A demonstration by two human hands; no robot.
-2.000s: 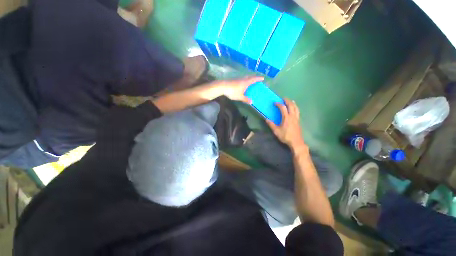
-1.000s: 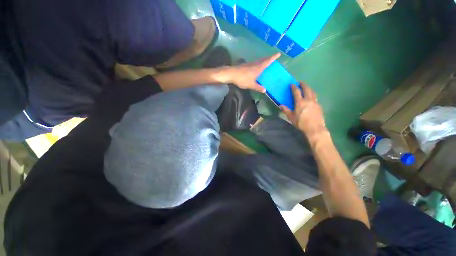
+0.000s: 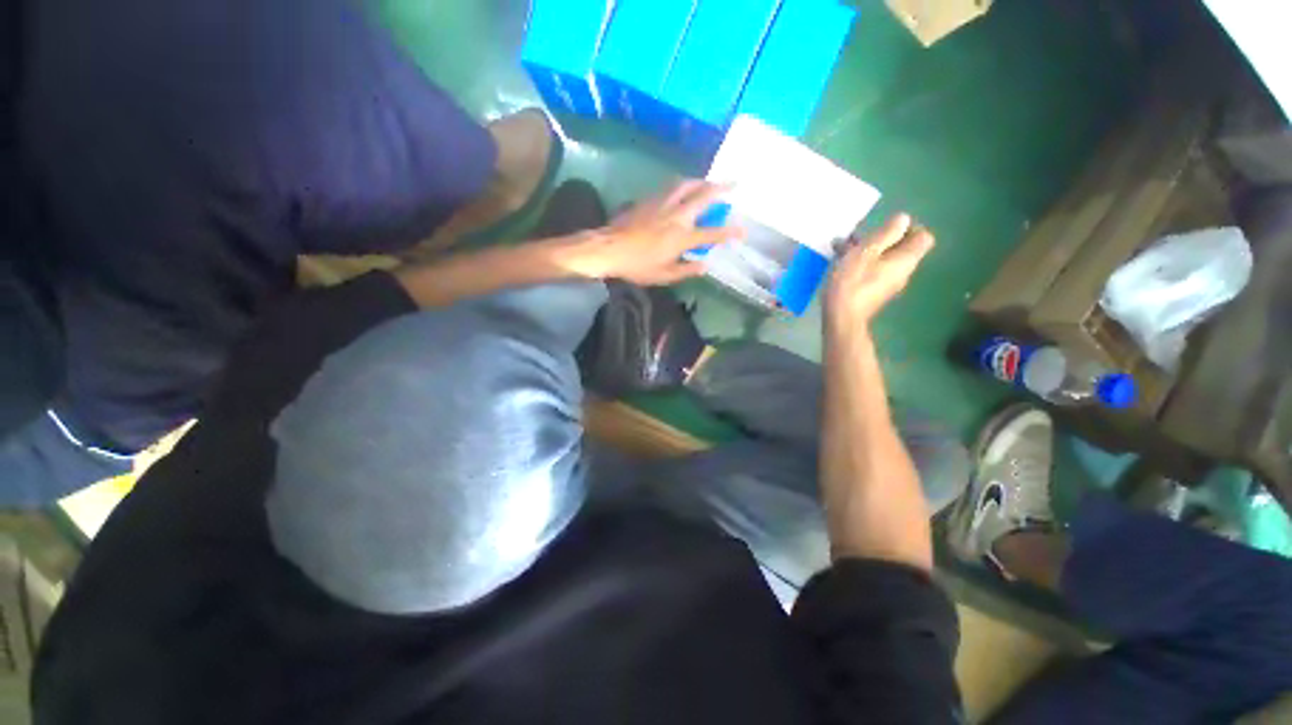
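Observation:
The retail carton (image 3: 803, 281) is open in front of me, blue outside and white inside, with its wide white flap (image 3: 796, 187) raised on the far side. A pale shape lies inside; glare hides what it is. My left hand (image 3: 655, 235) is at the carton's left end, fingers and thumb around it. My right hand (image 3: 876, 269) is at its right end beside the flap's corner, fingers curled; a small dark spot shows at the fingertips, and I cannot tell whether they grip anything.
Blue closed cartons (image 3: 680, 57) stand in a row on the green floor just beyond. Brown boxes (image 3: 1091, 269), a clear plastic bag (image 3: 1179, 290) and a drink bottle (image 3: 1020, 366) are at the right. Other people's legs are at left and lower right; a grey cap (image 3: 432, 446) fills the lower left.
The carton was closed and blue between both hands; now it is open with its white flap up. My right hand has moved off its top to the right end.

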